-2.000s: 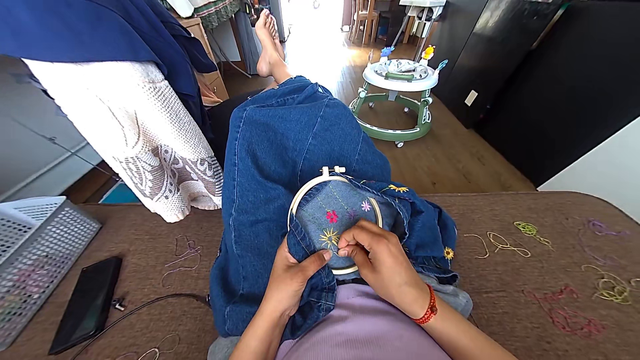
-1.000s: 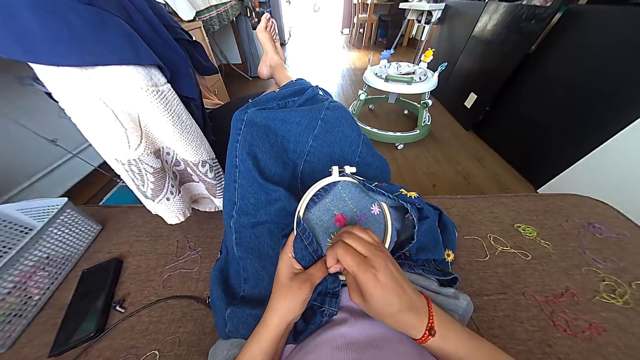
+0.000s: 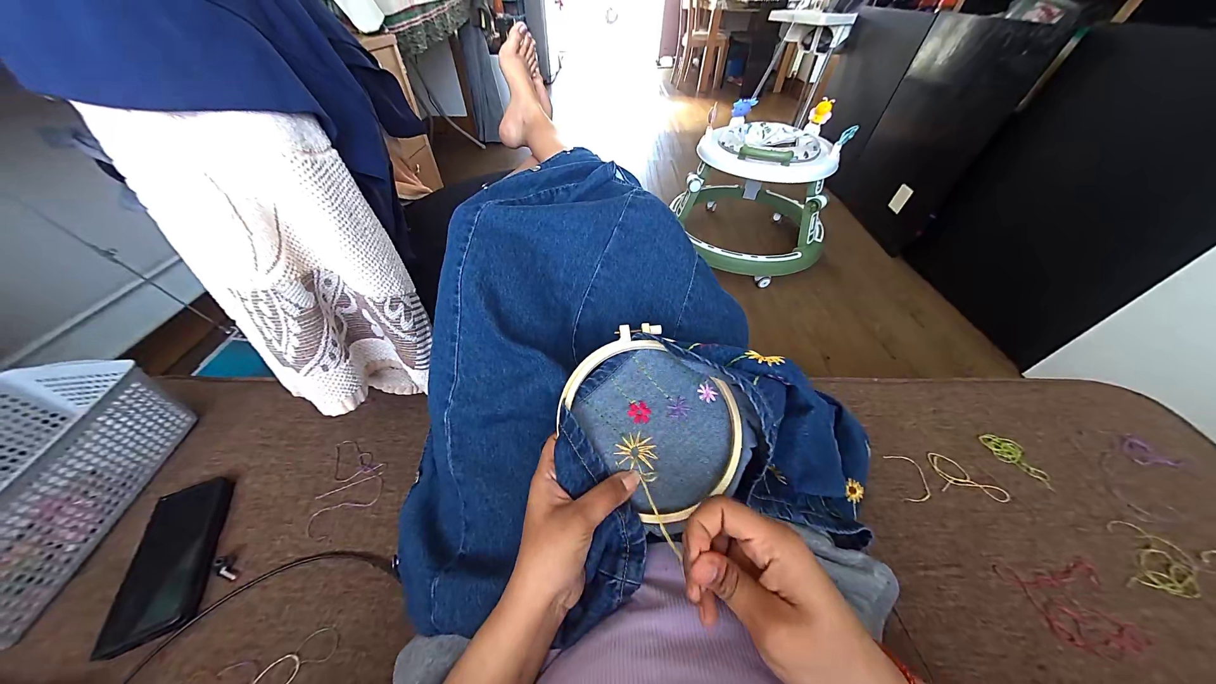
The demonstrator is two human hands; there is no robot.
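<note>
A round embroidery hoop (image 3: pixel 736 432) with a screw clamp at its top holds blue denim fabric (image 3: pixel 608 389) on my lap. Red, purple, pink and yellow flowers are stitched on it. My left hand (image 3: pixel 565 522) grips the hoop's lower left edge and the denim, its thumb beside the yellow flower (image 3: pixel 635 452). From near that thumb a yellow thread (image 3: pixel 660 518) runs down to my right hand (image 3: pixel 746 570), whose curled fingers pinch it below the hoop. No needle can be made out.
Loose embroidery threads (image 3: pixel 969 477) lie on the brown couch at right, others at left. A black phone (image 3: pixel 166 565), a cable (image 3: pixel 275 560) and a grey plastic basket (image 3: pixel 95 494) are at left. A green and white baby walker (image 3: pixel 760 157) stands on the floor ahead.
My right hand has moved from over the lower part of the hoop to just below it, baring the yellow flower and a stretch of yellow thread. My left hand still holds the hoop's edge.
</note>
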